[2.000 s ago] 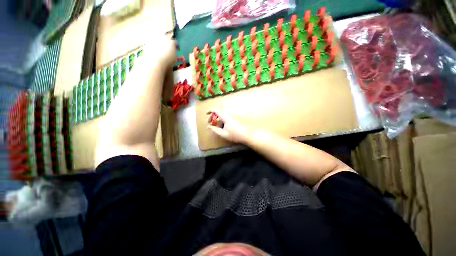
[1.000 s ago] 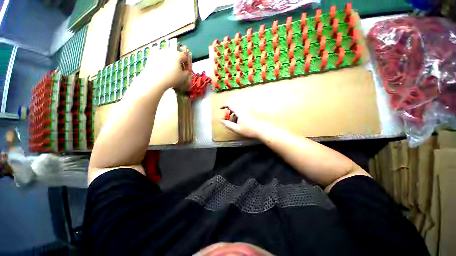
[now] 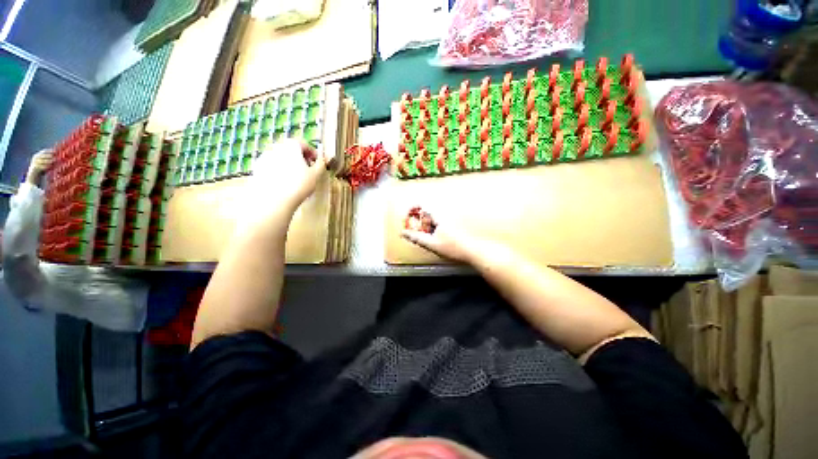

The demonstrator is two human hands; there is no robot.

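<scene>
My left hand [image 3: 291, 170] is at the right end of the bare green and whitish pieces [image 3: 235, 134] on the left board; its fingers are bent, and what is between them is too small to tell. My right hand [image 3: 432, 235] is low over the tan cardboard sheet [image 3: 538, 215], fingers curled on some red bands [image 3: 419, 220]. Finished green pieces with red bands [image 3: 520, 121] stand in tight rows on the back part of that sheet. A tangled pile of red bands [image 3: 367, 166] lies between the two boards.
A clear bag of red bands [image 3: 717, 161] is at the right bench edge; a pinker bag [image 3: 513, 31] lies farther back. Stacked filled boards [image 3: 99, 197] stand at far left, with a person's pale sleeve [image 3: 27, 220] beside them. A blue container [image 3: 761, 34] is at back right.
My left hand has moved from beside the red pile back and down to the bare pieces. My right hand stays over the cardboard with red bands. The view has shifted.
</scene>
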